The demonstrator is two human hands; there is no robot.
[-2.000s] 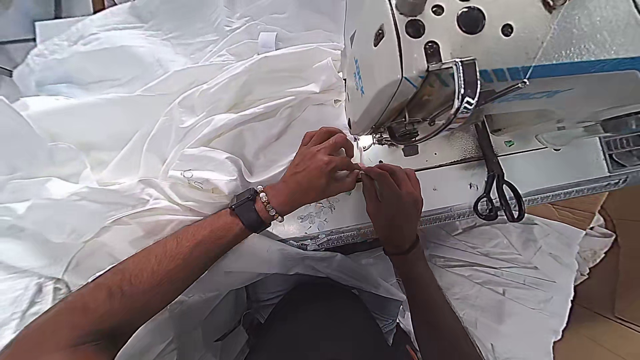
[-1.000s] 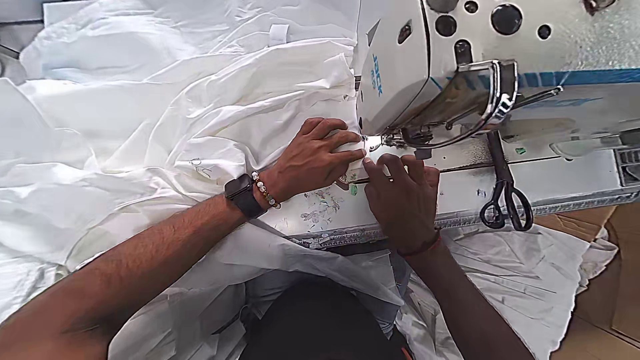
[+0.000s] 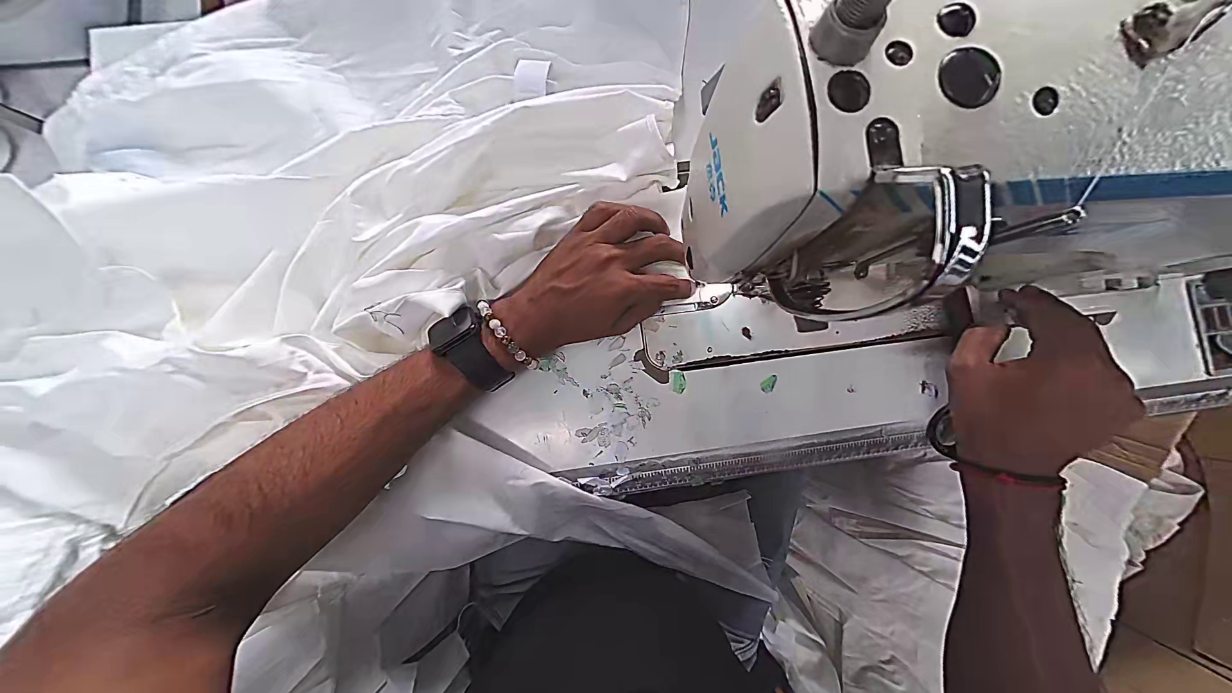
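Note:
A white Jack sewing machine [image 3: 751, 144] stands at the upper right, its lit needle area just right of my left fingertips. My left hand [image 3: 602, 279] holds an edge of the white fabric [image 3: 241, 250] beside the presser foot. The fabric spreads over the left side in loose folds. My right hand [image 3: 1039, 375] is to the right of the needle area, below the curved metal guard, its fingers closed on the upper part of the black-handled scissors. One scissor finger loop [image 3: 941, 430] shows left of my wrist; the palm hides the rest.
A measuring tape strip [image 3: 770, 470] runs along the front edge of the machine bed [image 3: 818, 399]. Thread scraps and small green bits [image 3: 679, 382] lie on the bed. More white cloth [image 3: 866, 568] hangs below the edge, with brown cardboard [image 3: 1165, 597] at the lower right.
My right hand has moved right from beside the needle area to the scissors. My left hand stays at the fabric near the presser foot. The view has shifted slightly.

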